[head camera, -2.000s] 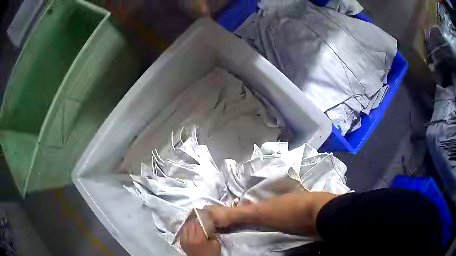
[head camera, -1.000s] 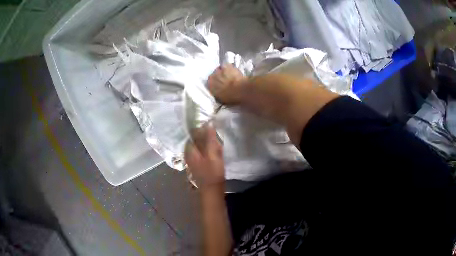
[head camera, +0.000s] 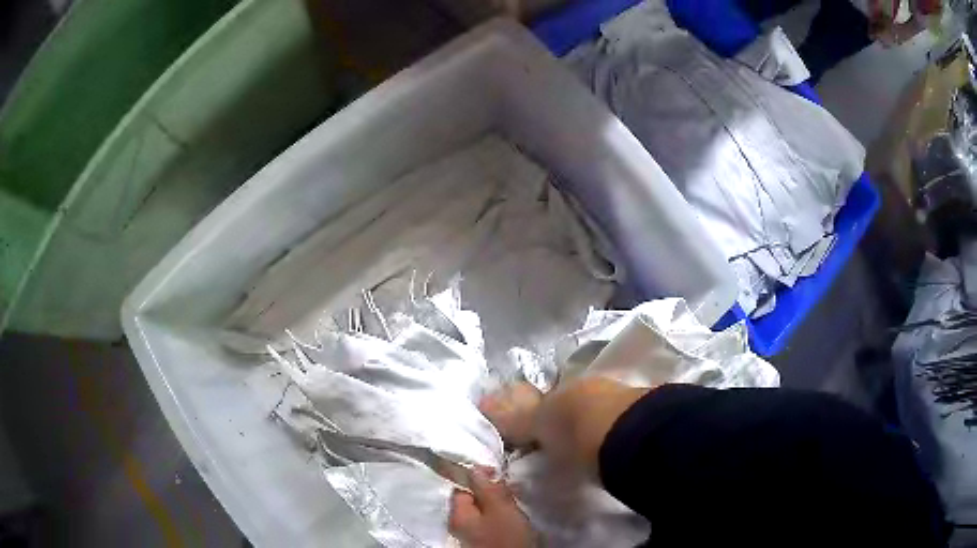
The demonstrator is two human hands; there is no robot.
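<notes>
A thick bundle of white cloth pieces (head camera: 396,375) lies across the near side of the large white tub (head camera: 177,401), pinched at its middle, its ends fanning out to both sides. My right hand (head camera: 516,413), at the end of a black sleeve, grips the bundle at the pinched middle. My left hand (head camera: 491,516) is just below, at the bottom edge, its fingers closed on cloth there. A narrow grey strip or fold (head camera: 391,452) runs from the left to my left hand. The fingertips are partly hidden in the cloth.
Flat pale cloth (head camera: 429,230) lies deeper in the tub. A blue crate (head camera: 825,284) heaped with grey-white pieces (head camera: 739,150) stands at the upper right. A green bin (head camera: 161,161) is at the upper left. A white stack with dark strips (head camera: 943,353) is at the right edge.
The view swung down to the bundle, then back up. My hands have stayed at the bundle's middle; my left hand now lies closer below my right, and the grey strip or fold shows beside it.
</notes>
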